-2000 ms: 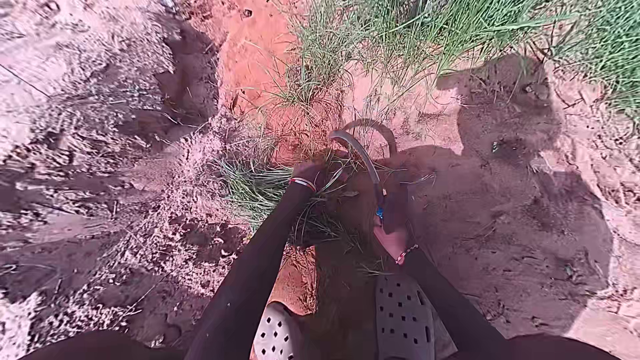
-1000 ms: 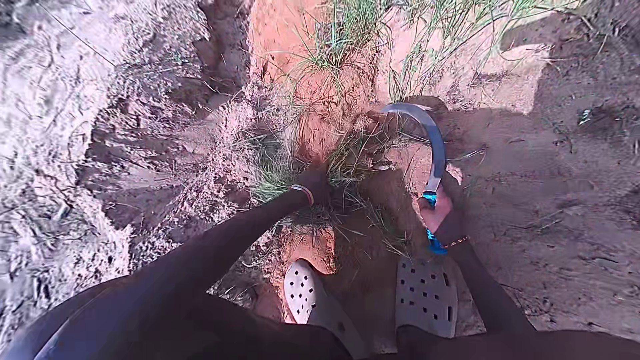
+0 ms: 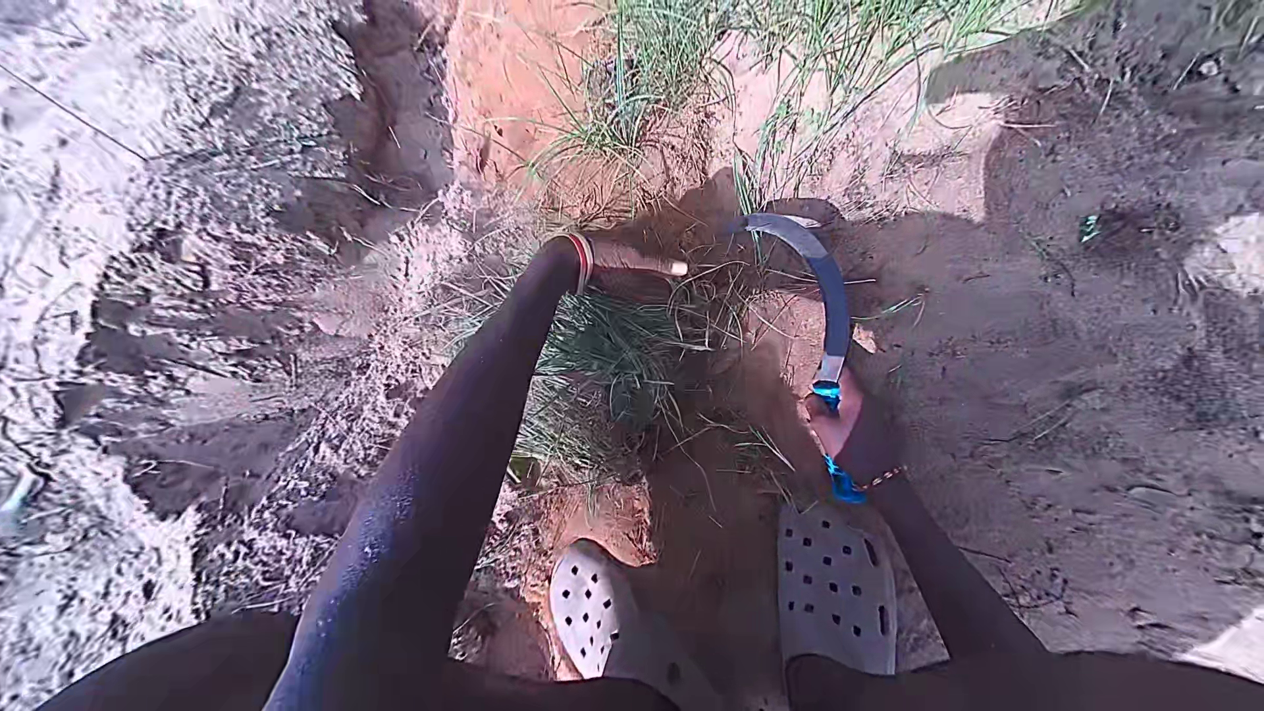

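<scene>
My right hand [image 3: 851, 427] is closed round the handle of a sickle [image 3: 834, 296], with blue wrapping at both ends of the grip. The curved blade arcs up and to the left, its tip near some grass stems. My left hand [image 3: 632, 269], with a banded bracelet at the wrist, reaches over a clump of green grass [image 3: 617, 360] left of the blade. Its thumb or a fingertip points right; the other fingers are in shadow, so whether they grip any grass cannot be told.
Two perforated clogs [image 3: 837, 583] are on my feet below the clump. More tall grass [image 3: 671, 69] grows at the top. Dry, rough plant litter [image 3: 267, 257] covers the ground on the left, and shaded bare soil [image 3: 1037, 395] lies on the right.
Since one second ago, my left hand has moved up along the grass clump, uncovering more of it. The sickle has stayed in my right hand throughout. The view has shifted.
</scene>
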